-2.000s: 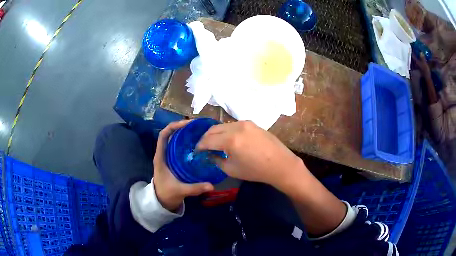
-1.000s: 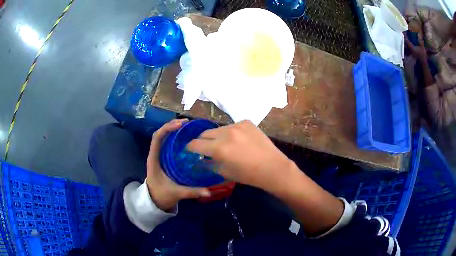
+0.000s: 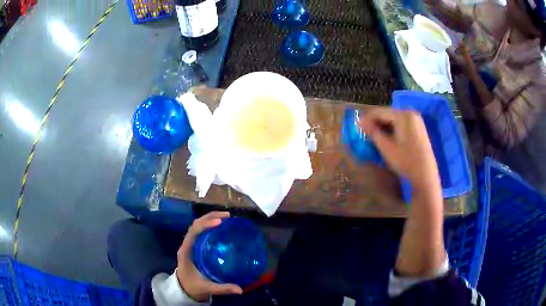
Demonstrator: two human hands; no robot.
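Observation:
My left hand [image 3: 197, 263] holds an open blue ball shell [image 3: 230, 251] at its side, low in front of me. Something small and pale shows inside the shell. My right hand [image 3: 395, 140] is stretched over the right part of the work board [image 3: 341, 185], its fingers on a blurred, see-through blue piece [image 3: 359, 140], just left of the blue parts tray [image 3: 452, 149]. The white glue pot [image 3: 230, 98], pale yellow inside, stands on a crumpled white cloth [image 3: 266, 191]. A round blue ball shell [image 3: 160, 124] stands left of the cloth.
Two blue shells [image 3: 303, 48] lie on the mesh belt [image 3: 353, 54] ahead. A black bottle [image 3: 197, 24] and a small bottle [image 3: 191, 69] stand left of it. Blue crates [image 3: 515, 221] flank me. Another person's arm [image 3: 509, 107] is at the right.
My right hand has left the shell and moved right and forward to the board, now with a blue piece at its fingers. The view has shifted, showing more belt and the bottles.

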